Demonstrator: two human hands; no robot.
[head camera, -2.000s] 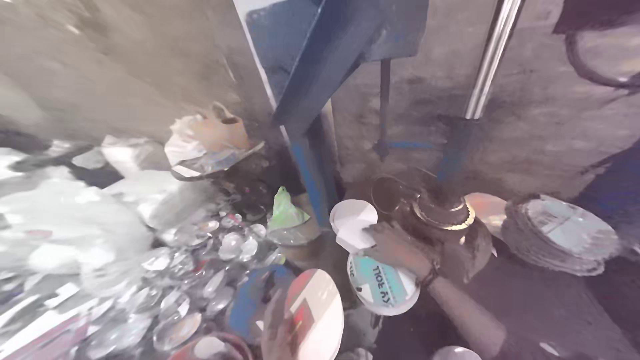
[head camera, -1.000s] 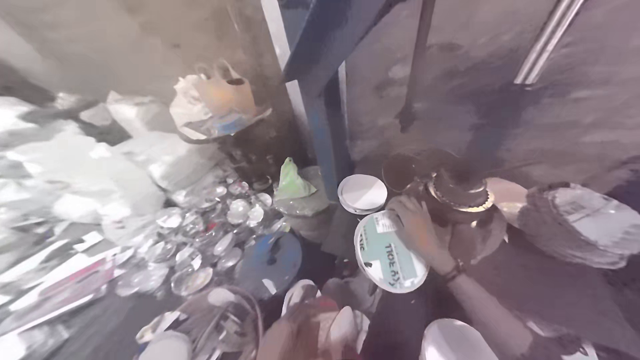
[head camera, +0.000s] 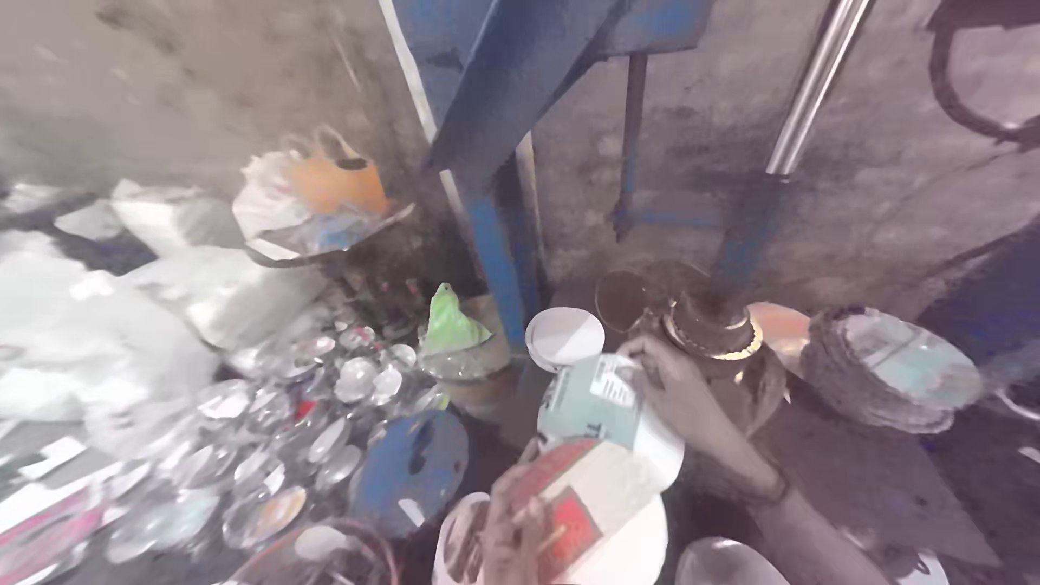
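My left hand (head camera: 516, 520) grips the left edge of a round white disc with a red and cream print (head camera: 593, 520), low in the centre. My right hand (head camera: 678, 390) reaches in from the right, its fingers on the upper right edge of a round disc with a teal print (head camera: 589, 402). The red-printed disc overlaps the lower part of the teal one. Just above them lies a round white disc or lid (head camera: 566, 335). Behind my right hand stands a dark round machine part with a bright toothed rim (head camera: 715, 325).
Many clear, shiny round pieces (head camera: 357, 378) and white plastic bags (head camera: 89, 325) spread at the left. A blue disc (head camera: 414, 471) lies left of my left hand. A blue metal frame (head camera: 500, 244) rises behind. At the right is a stack of printed discs (head camera: 902, 366).
My left hand has come up with the red-printed disc, which now overlaps the teal-printed one. My right hand stays at the teal disc.
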